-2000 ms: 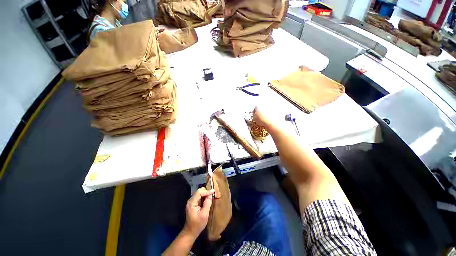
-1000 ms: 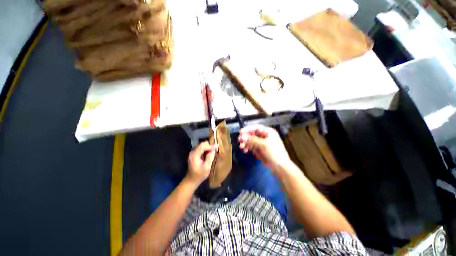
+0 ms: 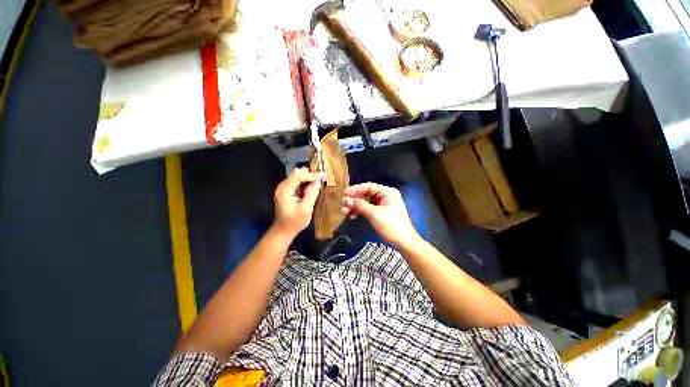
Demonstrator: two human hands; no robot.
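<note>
A brown leather pouch [image 3: 331, 204] hangs at the end of the narrow bar [image 3: 306, 94], which sticks out over the table's front edge above my lap. My left hand [image 3: 298, 198] pinches the pouch's edge near the bar's pale tip. My right hand [image 3: 374, 210] is just right of the pouch, thumb and fingertips together; whether something tiny is between them is too small to tell.
A claw hammer [image 3: 371, 62] and a thin dark-handled tool [image 3: 357, 112] lie right of the bar. Two round dishes [image 3: 421, 56], a small hammer [image 3: 499, 91] and another pouch [image 3: 541, 9] are farther right. Leather stack [image 3: 147, 29] at left, cardboard box [image 3: 484, 180] below.
My right hand has come back from the dishes to beside the pouch. My left hand stays on the pouch at the bar. The view has tilted down towards my lap.
</note>
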